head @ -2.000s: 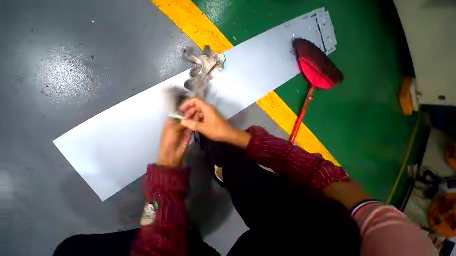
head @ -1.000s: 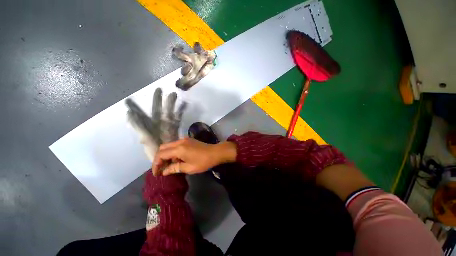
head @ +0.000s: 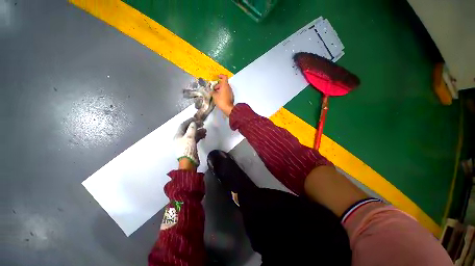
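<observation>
The loose grey-white knit glove (head: 203, 103) is over the long white sheet, near its upper edge. My left hand (head: 188, 139) wears a matching glove with a green-edged cuff and pinches the lower end of the loose glove. My right hand (head: 224, 95) is bare and grips the loose glove's cuff end. The white sheet (head: 130, 192) lies slantwise on the floor. The broom's red head with dark bristles (head: 328, 78) rests by the sheet's far right end, its red handle pointing down toward my right sleeve.
A yellow line (head: 156, 44) separates the grey floor (head: 47, 156) from the green floor (head: 385, 124). My black shoe (head: 221, 163) is beside the sheet's lower edge. A pale machine panel (head: 448, 36) stands at the upper right, with an orange piece (head: 441, 85) by its base.
The left hand's glove is now on with its cuff over the wrist. My right hand has left that wrist and moved up to the loose glove. Both hands now hold it. The view has shifted.
</observation>
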